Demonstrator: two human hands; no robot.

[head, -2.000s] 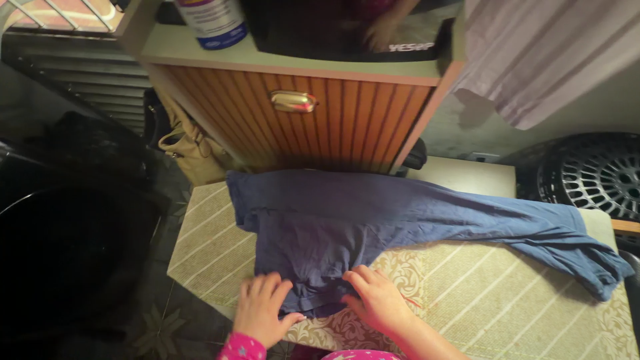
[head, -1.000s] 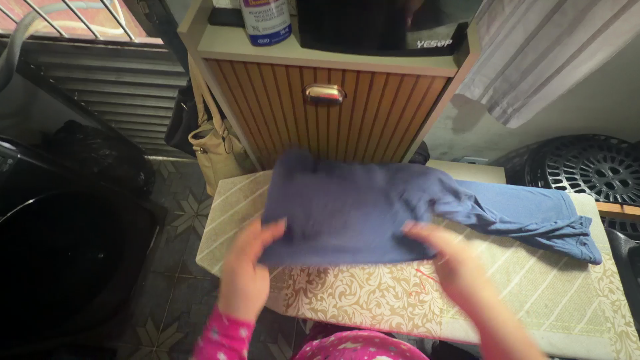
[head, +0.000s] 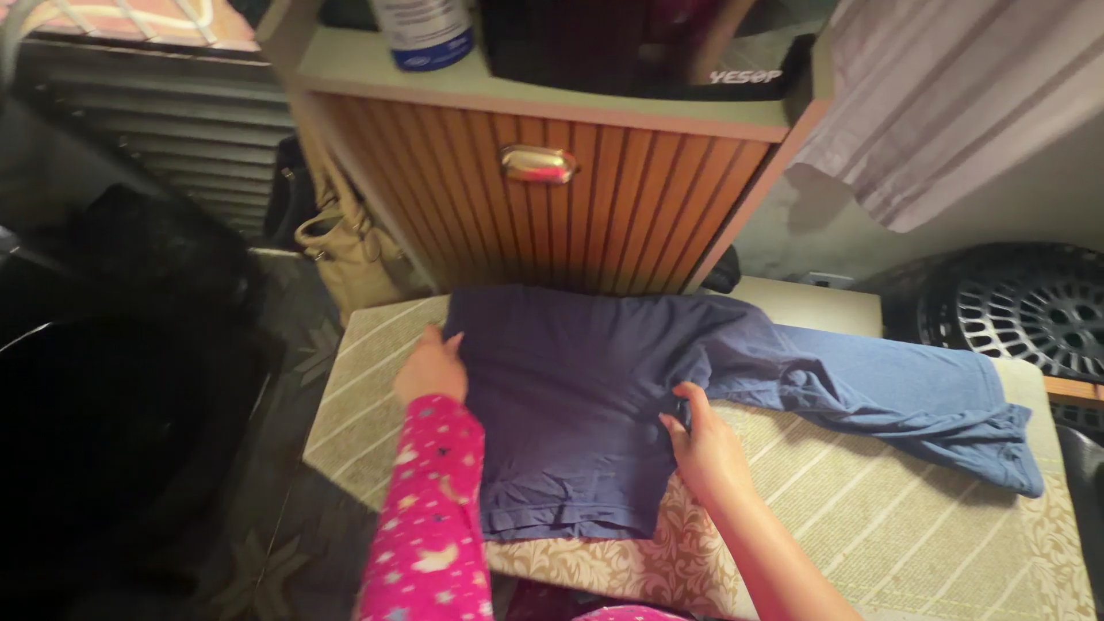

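A blue cloth garment [head: 569, 405] lies across a patterned, fabric-covered board [head: 897, 517]. Its wide part is spread flat at the centre, with a hem toward me, and a narrower, wrinkled part reaches to the right. At the garment's left edge my left hand [head: 434, 366] touches the cloth, its fingertips partly hidden. My right hand [head: 707, 444] pinches the right edge of the wide part between thumb and fingers.
Behind the board stands a cabinet [head: 552, 228] with a slatted front and metal handle, bearing a bottle [head: 427, 30] and a black appliance [head: 638, 52]. A beige handbag [head: 358, 259] hangs left. A black plastic basket [head: 1035, 302] and a curtain [head: 931, 103] are at the right.
The wide part of the garment, bunched near my hands two seconds ago, now lies spread flat. My left hand has moved up to its left edge.
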